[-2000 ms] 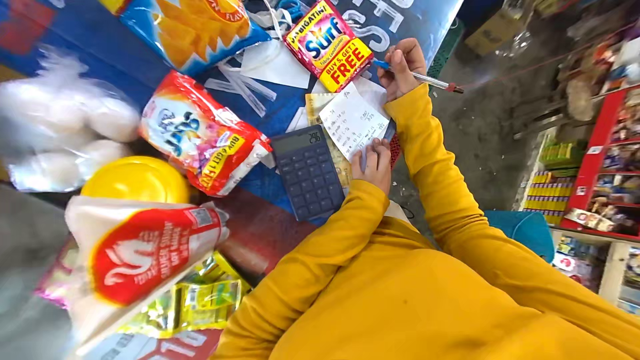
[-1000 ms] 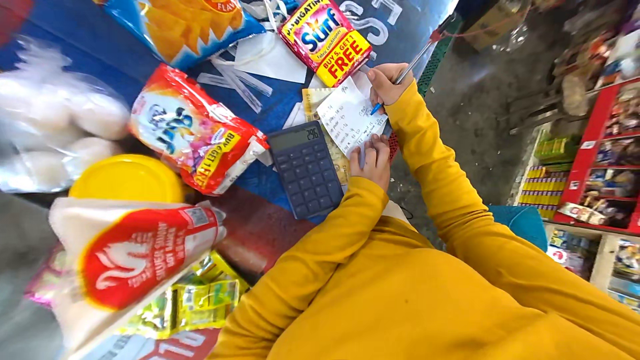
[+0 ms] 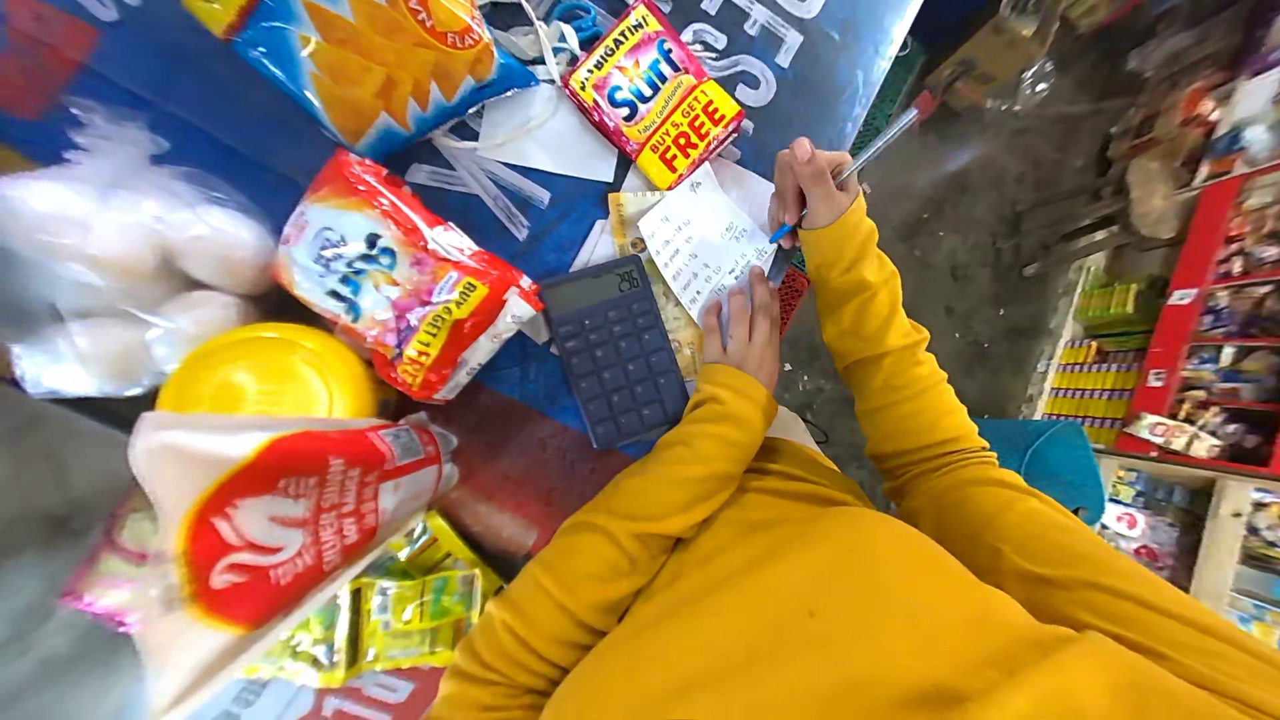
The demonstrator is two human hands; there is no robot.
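My right hand [image 3: 815,187] grips a ballpoint pen [image 3: 880,140], its blue tip down at the right edge of a small white paper [image 3: 700,235] that bears handwritten lines and figures. The fingers of my left hand [image 3: 745,330] lie flat on the lower part of that paper, apart and holding nothing. Left of the left hand a dark desk calculator [image 3: 615,350] lies face up with digits on its display. Yellowish printed paper [image 3: 628,212] shows under the white sheet. Above the sheet lies a Surf fabric conditioner pack [image 3: 655,95].
On the blue table cover [image 3: 540,375] lie a red Surf pouch [image 3: 385,280], a snack bag [image 3: 380,60] and a clear bag of eggs [image 3: 130,240]. A yellow lid [image 3: 265,375], a Silver Swan pouch [image 3: 290,520] and yellow-green sachets [image 3: 420,610] stand nearer. Stocked red shelves [image 3: 1180,310] line the right.
Two seconds ago the pen was held away from the sheet, tilted toward the right; one second ago its tip was at the paper, where it remains. The left hand has stayed on the sheet's lower part.
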